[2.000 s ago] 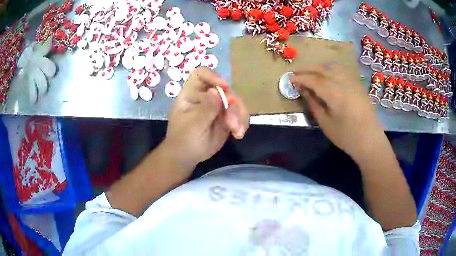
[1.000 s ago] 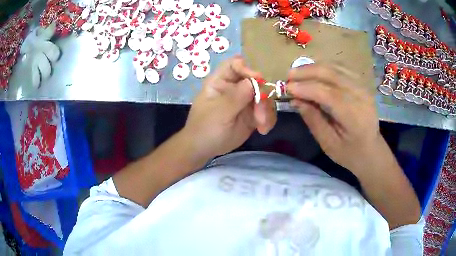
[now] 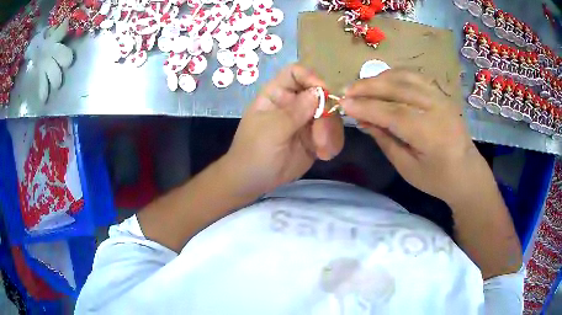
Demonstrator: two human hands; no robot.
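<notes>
My left hand point(image 3: 286, 120) holds a white disc base with red bits point(image 3: 320, 103) on edge between thumb and fingers. My right hand point(image 3: 410, 114) pinches a small figure body, mostly hidden by the fingers; its thin pale limbs point(image 3: 334, 104) point left and meet or nearly meet the red side of the base. Whether they are joined cannot be told. A plain white round dish point(image 3: 373, 68) lies on the brown cardboard mat point(image 3: 326, 49), partly behind my right hand.
Loose bases point(image 3: 203, 37) lie left of centre, red-topped bodies point(image 3: 370, 18) at the back. Assembled figures point(image 3: 505, 98) stand in rows at right. A white glove point(image 3: 52, 58) lies at left. Blue bins point(image 3: 95, 197) are below the metal table edge point(image 3: 154, 107).
Two seconds ago my right hand was at the white dish. It has moved left to the base in my left hand, bringing a figure body. My left hand has moved right; the view has shifted slightly.
</notes>
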